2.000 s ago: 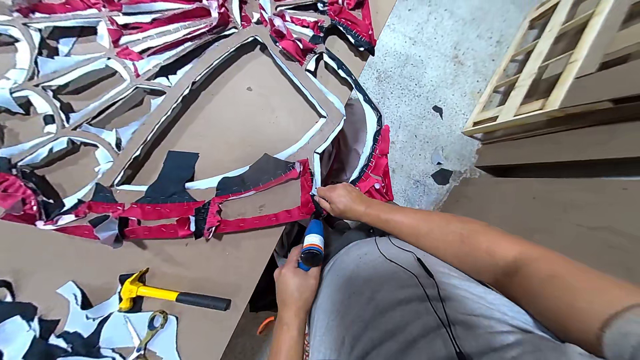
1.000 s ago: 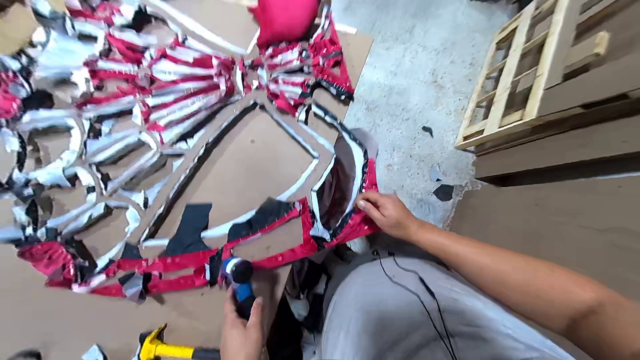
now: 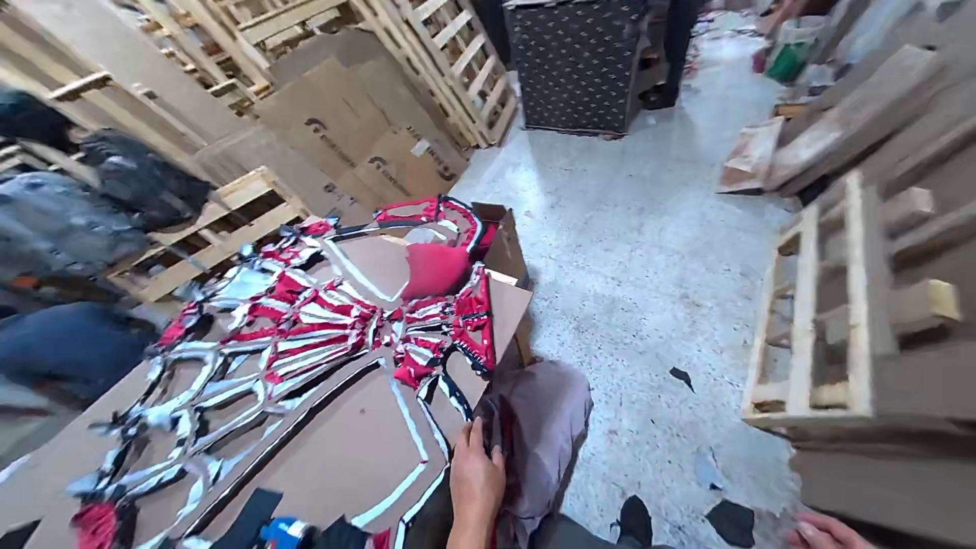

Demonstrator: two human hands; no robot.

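Observation:
My left hand [image 3: 476,476] rests against dark red fabric at the near edge of a frame [image 3: 423,435] covered in white, black and red strips. Whether its fingers grip the fabric is unclear. At the bottom right, only the fingers of my right hand [image 3: 827,531] show, over the floor side. What they hold, if anything, is hidden. A blue tool [image 3: 286,531] lies by the bottom edge among black fabric scraps, touched by neither hand. Gathered red fabric [image 3: 328,332] and white strips cross the brown board [image 3: 335,450], with a smooth red piece [image 3: 435,271] beyond.
Wooden pallets [image 3: 812,305] stand at right, others at upper left behind printed cardboard [image 3: 358,130]. A dark patterned upholstered block [image 3: 576,65] stands ahead. People bend at the far left. Black scraps [image 3: 730,522] lie on the pale floor [image 3: 640,274].
The view has swung up and outward. My left hand has let go of the blue tool and is now at the frame's edge. My right hand has left the red fabric and moved out to the right.

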